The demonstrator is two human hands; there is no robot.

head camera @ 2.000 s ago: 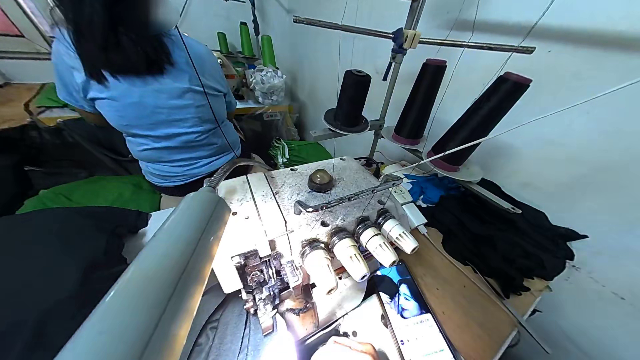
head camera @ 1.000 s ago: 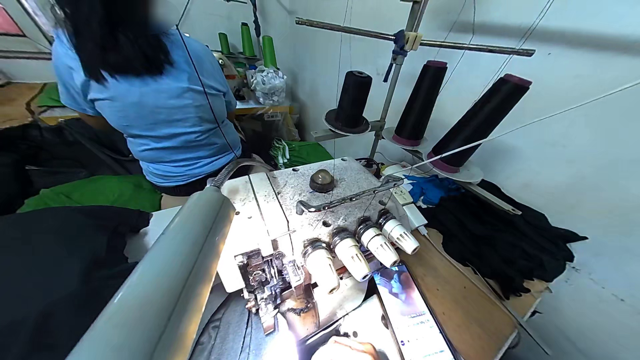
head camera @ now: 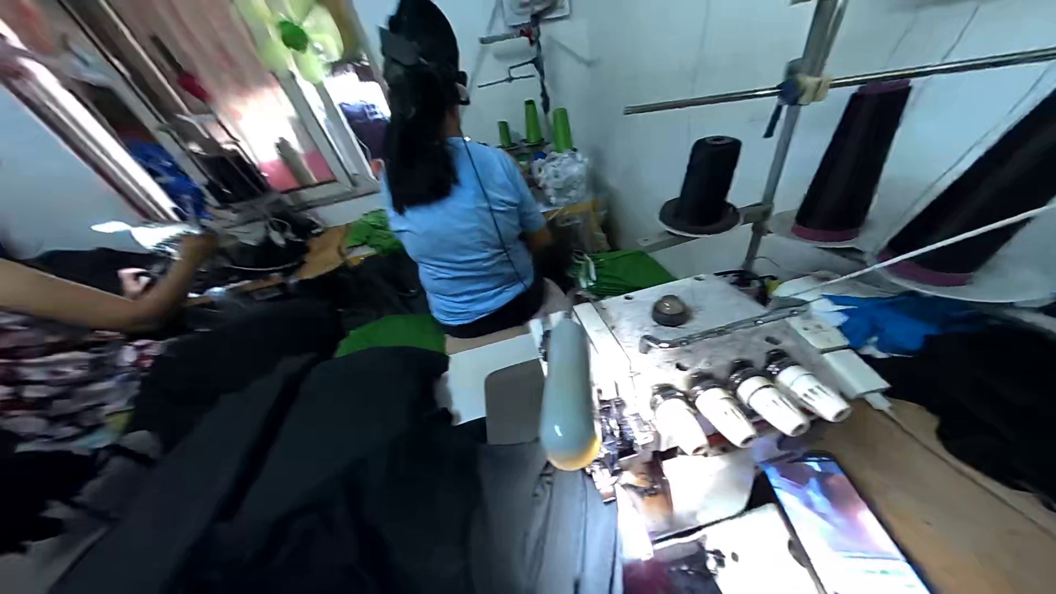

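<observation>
Neither of my hands shows now. A sewing machine (head camera: 709,330) stands right of centre, with several white-capped tension dials (head camera: 767,404) on its front. Its lit needle area (head camera: 615,437) lies partly behind the rounded end of a grey-green lamp arm (head camera: 569,404). Dark grey fabric (head camera: 544,520) lies beside the needle area, and a large heap of black fabric (head camera: 371,470) spreads to its left. A smartphone (head camera: 841,520) with a lit screen lies at the machine's lower right.
A person in a blue shirt (head camera: 470,231) sits ahead, back turned. Another person's bare arm (head camera: 99,297) reaches in from the left. Black thread cones (head camera: 709,186) stand on a metal rack (head camera: 784,140) at the right. Black cloth (head camera: 982,396) lies on the wooden tabletop (head camera: 949,487).
The view has swung left, bringing in the window and another person's arm. The hand at the bottom of both earlier frames is out of sight.
</observation>
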